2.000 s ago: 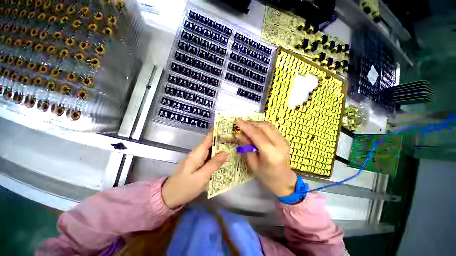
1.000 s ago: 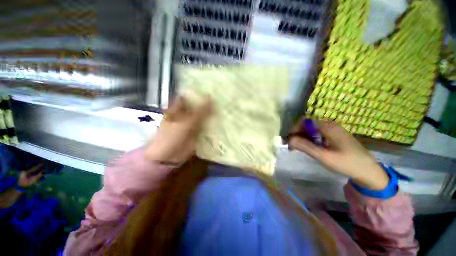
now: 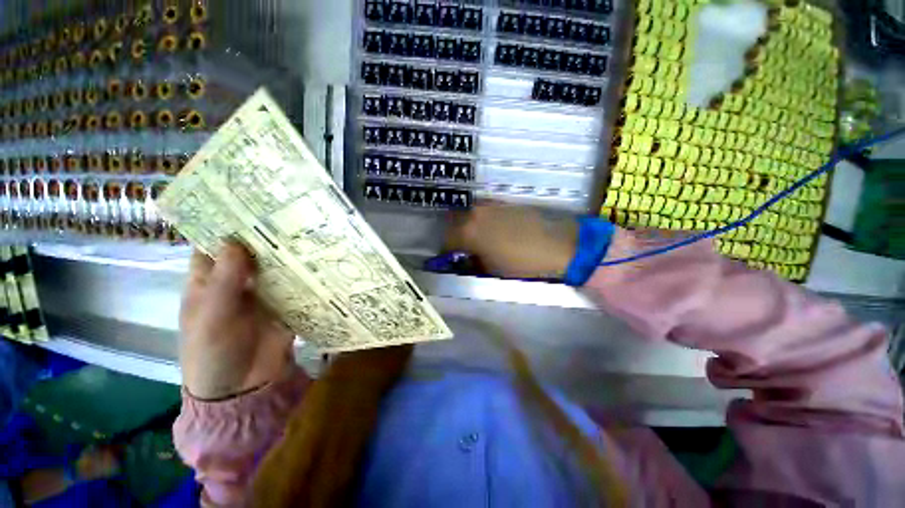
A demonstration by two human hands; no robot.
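Note:
My left hand (image 3: 233, 322) holds a cream printed circuit board (image 3: 308, 233) by its lower left edge, thumb on the printed face. The board is tilted and shows no tall parts. My right hand (image 3: 511, 241), with a blue wrist strap (image 3: 590, 251), is at the near end of the clear tray of black components (image 3: 417, 109). A slim purple tool (image 3: 452, 262) shows at its fingers. The fingertips are blurred; whether they also hold a component cannot be told. The box of yellow components (image 3: 714, 149) is right of the tray, partly behind my right sleeve.
Stacked clear trays of copper-orange ring coils (image 3: 109, 139) stand at the left. A white metal rail (image 3: 109, 305) runs along the bench edge. A blue cord (image 3: 734, 223) crosses the yellow box. Another person's hand (image 3: 60, 476) shows at the lower left.
My left hand has moved left with the board, which has turned and tilted. My right hand has moved from beside the yellow box leftward to the near end of the black component tray.

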